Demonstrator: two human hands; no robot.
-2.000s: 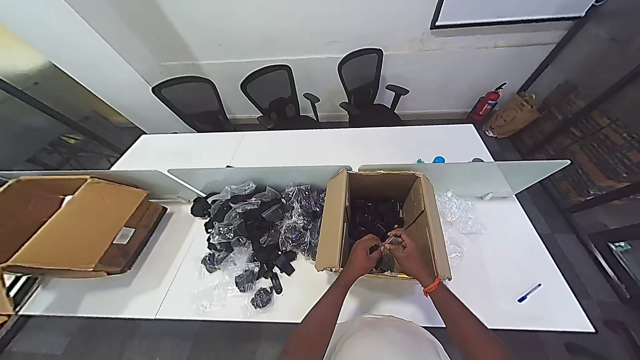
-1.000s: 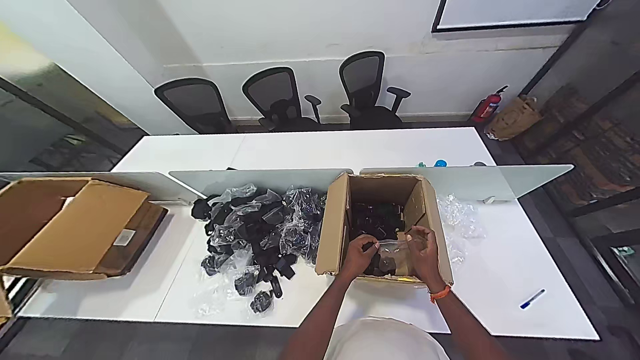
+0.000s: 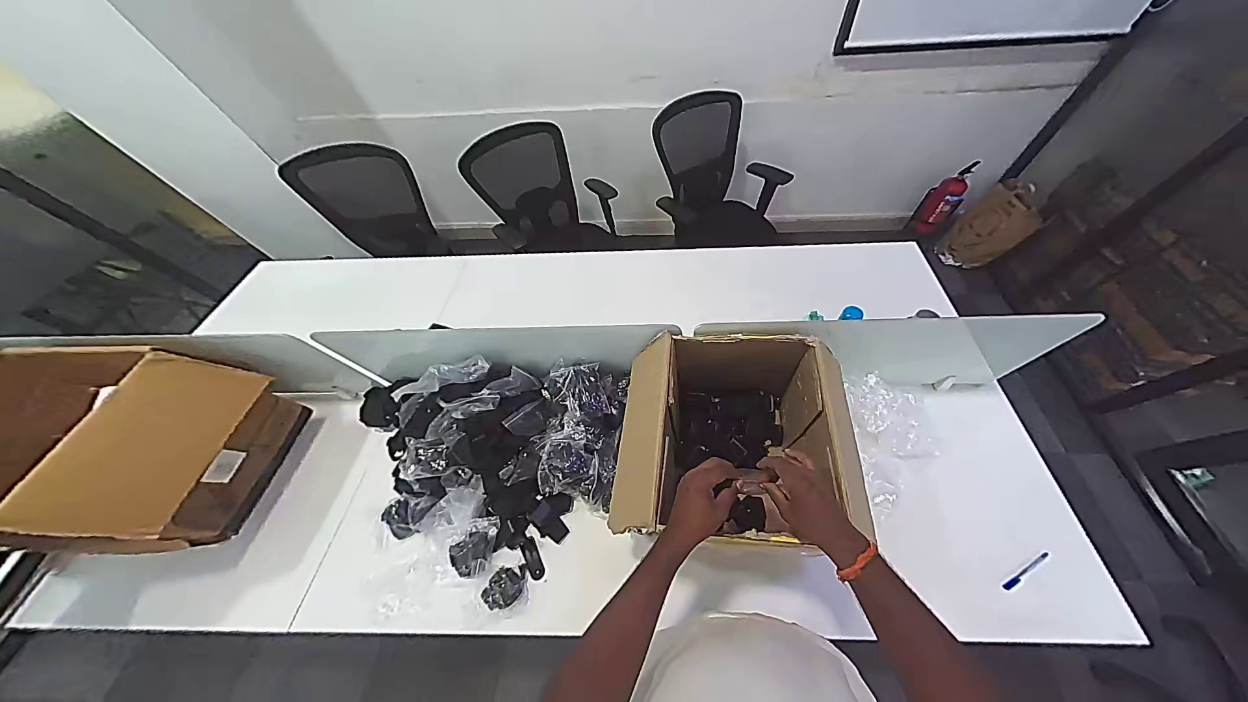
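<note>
Over the near part of an open cardboard box [image 3: 643,439], my left hand [image 3: 700,502] and my right hand [image 3: 801,495] meet, both gripping a small clear plastic bag [image 3: 752,478] between their fingertips. A dark item shows just below the bag; whether it is inside the bag cannot be told. Deeper in the box lie dark items [image 3: 726,424], some with a plastic sheen. Left of the box spreads a pile of black items in clear plastic bags [image 3: 487,439]. An orange band is around my right wrist.
Crumpled clear plastic bags [image 3: 887,419] lie right of the box, and a blue pen [image 3: 1025,570] is near the right edge. Another open cardboard box [image 3: 136,448] stands at the left. A low glass divider [image 3: 507,343] runs behind, with mesh chairs [image 3: 697,146] beyond the far table.
One second ago my hands were farther apart with the clear bag stretched between them; now they are closer together and the bag looks bunched.
</note>
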